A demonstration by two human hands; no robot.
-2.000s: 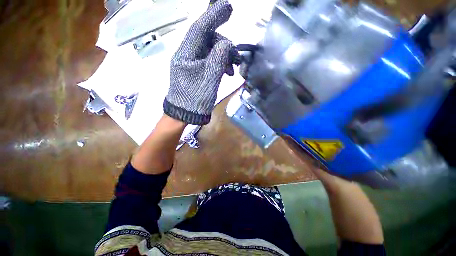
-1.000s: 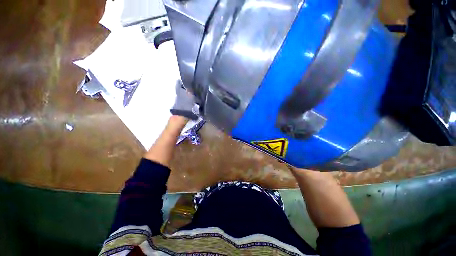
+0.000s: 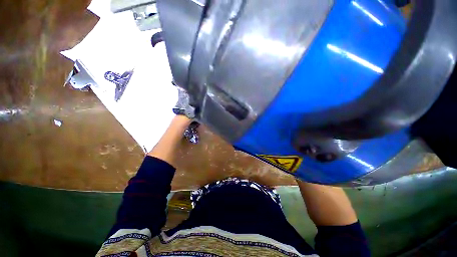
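Observation:
The cutting machine (image 3: 270, 75), grey metal with a blue band and a yellow warning triangle, fills the upper middle and right. The white fabric lay (image 3: 135, 105) lies to its left and runs under it. My left hand (image 3: 183, 103), in a grey mesh glove, shows only at its wrist part; the machine hides the fingers. My right hand is hidden behind the machine; only the forearm shows below it. A silver clamp (image 3: 118, 83) is on the fabric, another clamp (image 3: 80, 78) on its left edge, and a third (image 3: 191, 132) beside my left wrist.
The brown table (image 3: 30, 150) has its curved front edge close to my body, above a green floor. A small white scrap (image 3: 57, 122) lies at left. A flat grey bar or plate (image 3: 131, 4) lies on the fabric at the top. A black object is at the right edge.
My left gloved hand was in full view above the fabric and is now mostly behind the machine. The machine has moved left and looks larger, covering more of the fabric.

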